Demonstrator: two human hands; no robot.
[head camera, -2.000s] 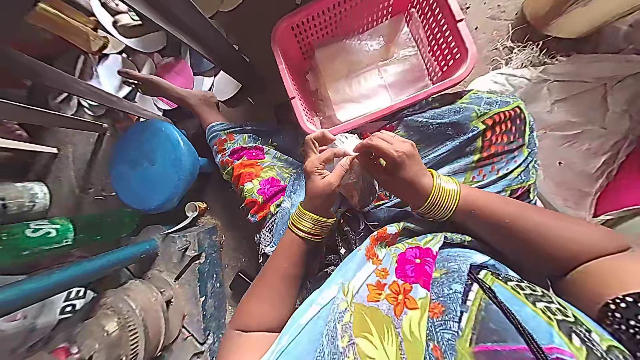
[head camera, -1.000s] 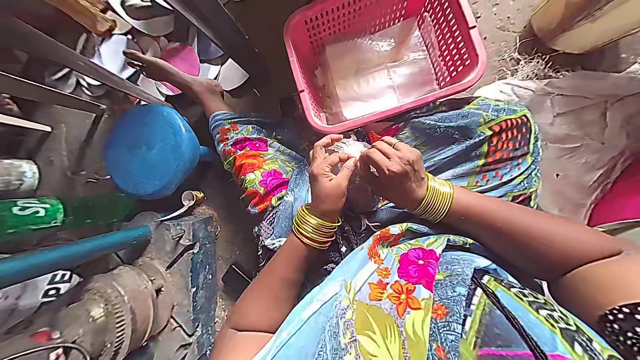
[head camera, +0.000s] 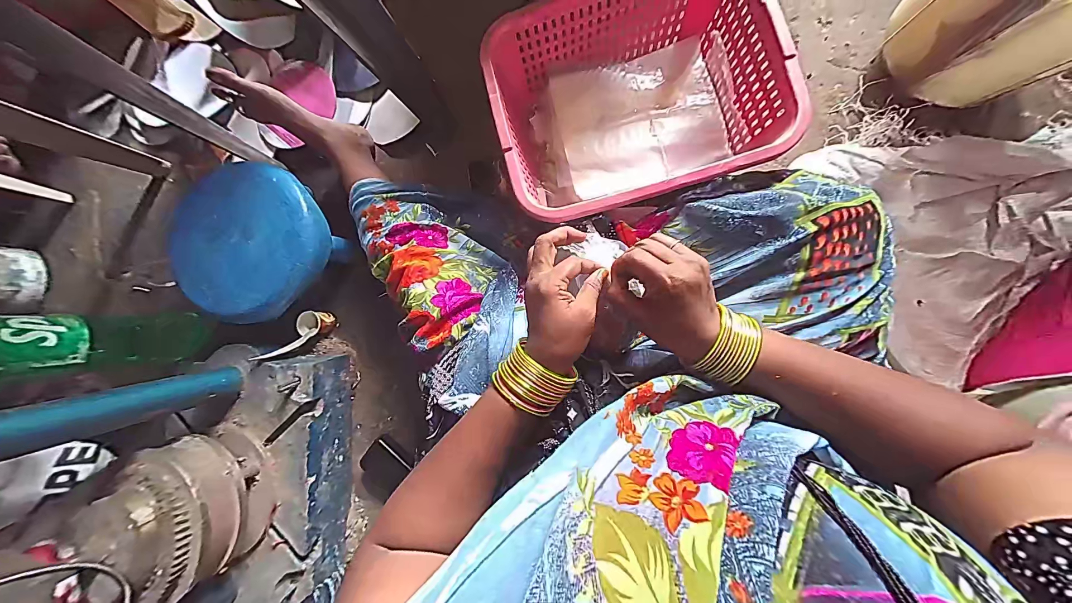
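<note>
My left hand (head camera: 559, 297) and my right hand (head camera: 666, 289) meet above my lap, fingertips pinching a clear plastic bag (head camera: 599, 249). Its crumpled top shows between the fingers, and a small white bit pokes out at my right fingers. The bag's lower part hangs behind the hands, so what is in it cannot be made out. Just beyond the hands stands a pink perforated plastic basket (head camera: 649, 197), in which flat, shiny clear plastic sheets or bags (head camera: 641, 117) lie.
A round blue plastic stool or lid (head camera: 249, 241) is at left, near my outstretched leg. Below it are a green plastic bottle (head camera: 142, 342) and a machine with a motor (head camera: 180, 502). Cut sole-like pieces (head camera: 306, 88) lie upper left. A pale sack (head camera: 938, 243) spreads at right.
Both hands stay together at the plastic bag throughout, with only small shifts of the fingers.
</note>
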